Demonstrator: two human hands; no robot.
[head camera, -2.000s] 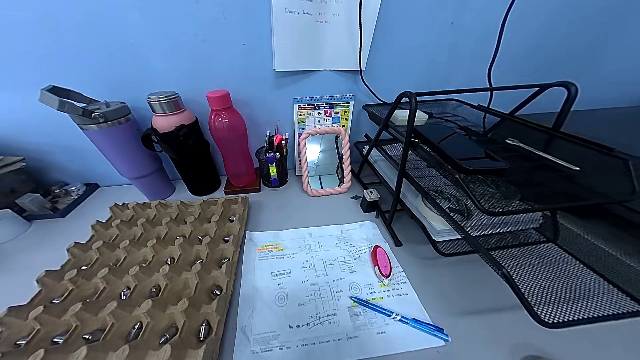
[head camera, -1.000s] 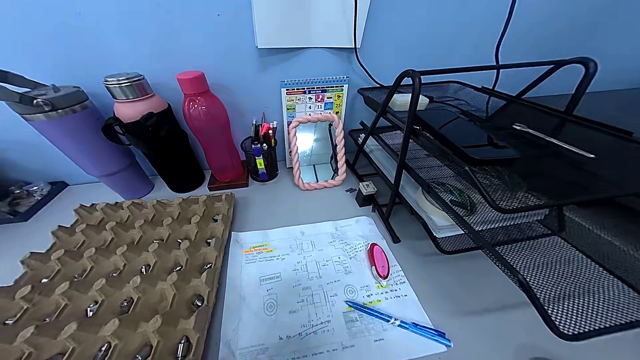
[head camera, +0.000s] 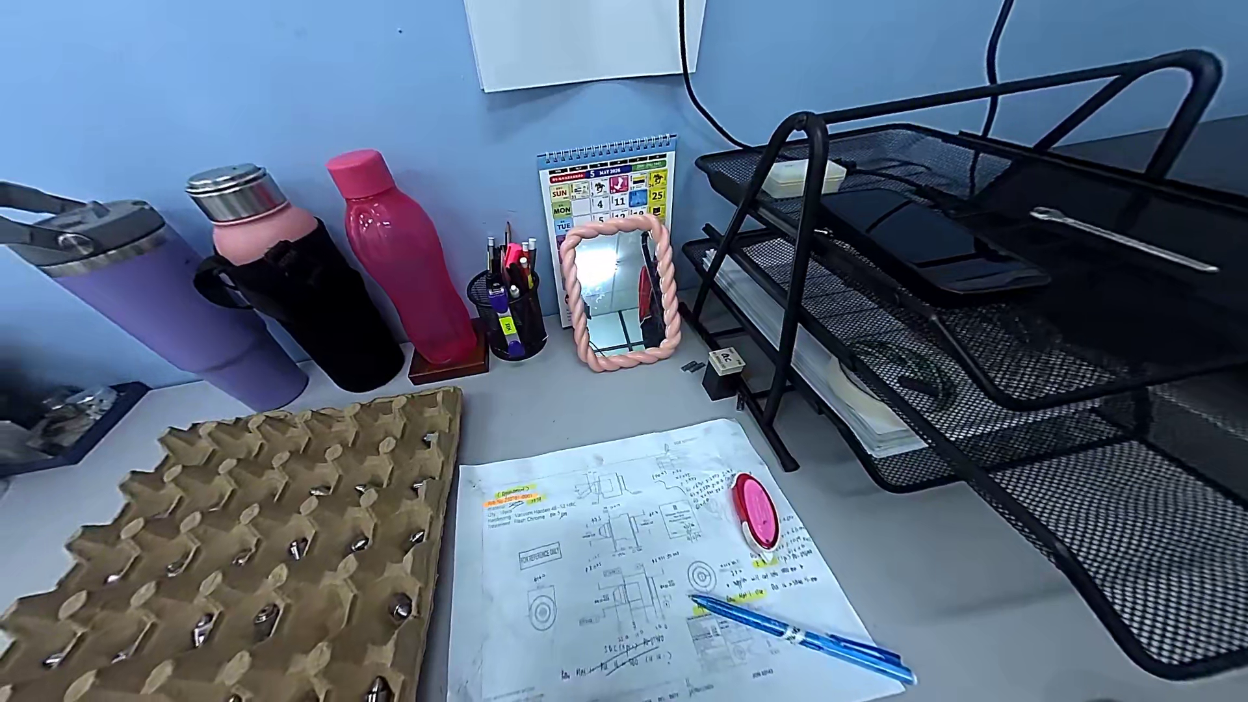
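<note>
Neither my left hand nor my right hand shows in the head view. A cardboard egg-tray style holder (head camera: 322, 458) fills the lower left, with small shiny metal parts (head camera: 298, 548) in several of its cups. To its right lies a sheet of technical drawings (head camera: 546, 585) with handwriting and highlighter marks. Two blue pens (head camera: 799, 636) lie side by side across its lower right part, and a pink and white oval object (head camera: 757, 513) rests on its right edge.
Behind stand a purple tumbler (head camera: 185, 302), a black-sleeved bottle (head camera: 312, 302), a pink bottle (head camera: 414, 263), a pen cup (head camera: 517, 317), a pink-framed mirror (head camera: 614, 292) and a desk calendar (head camera: 634, 175). At right, a black mesh tray rack (head camera: 807, 263) holds a phone (head camera: 926, 244) and a metal tool (head camera: 1121, 239).
The view has shifted, with the bottles and the cardboard tray now further left in it. No object has plainly moved on the desk.
</note>
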